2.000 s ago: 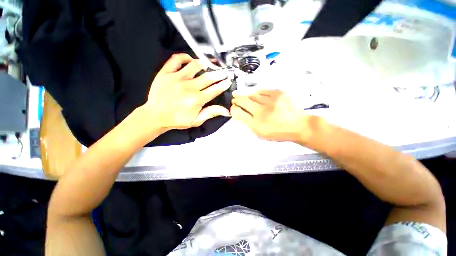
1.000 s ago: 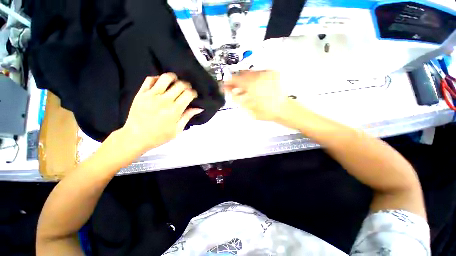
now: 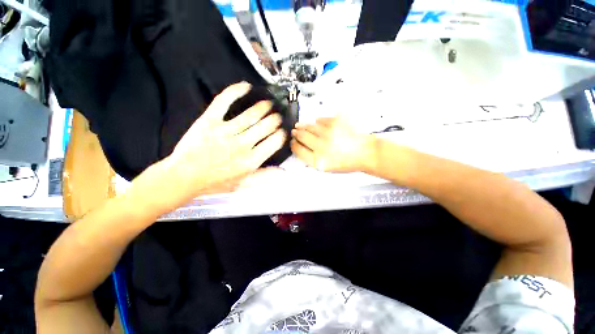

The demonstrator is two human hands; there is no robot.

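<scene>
A large black garment lies heaped left of the needle and reaches to the presser foot. My left hand lies flat on the garment near its right edge, fingers spread. My right hand has its fingertips on the garment's narrow edge, just in front of the presser foot; its fingers are bent together at the edge. The white sewing machine stands behind. The needle tip is too small to make out.
An orange-brown board is at the left table edge, beside a grey box. A ruler tape runs along the front edge. A dark control panel is upper right. Black cloth and a blue rim are below.
My left hand has moved right and nearer the presser foot. My right hand has come down slightly to the garment edge. The camera view has shifted, so the scissors at the right have left the picture.
</scene>
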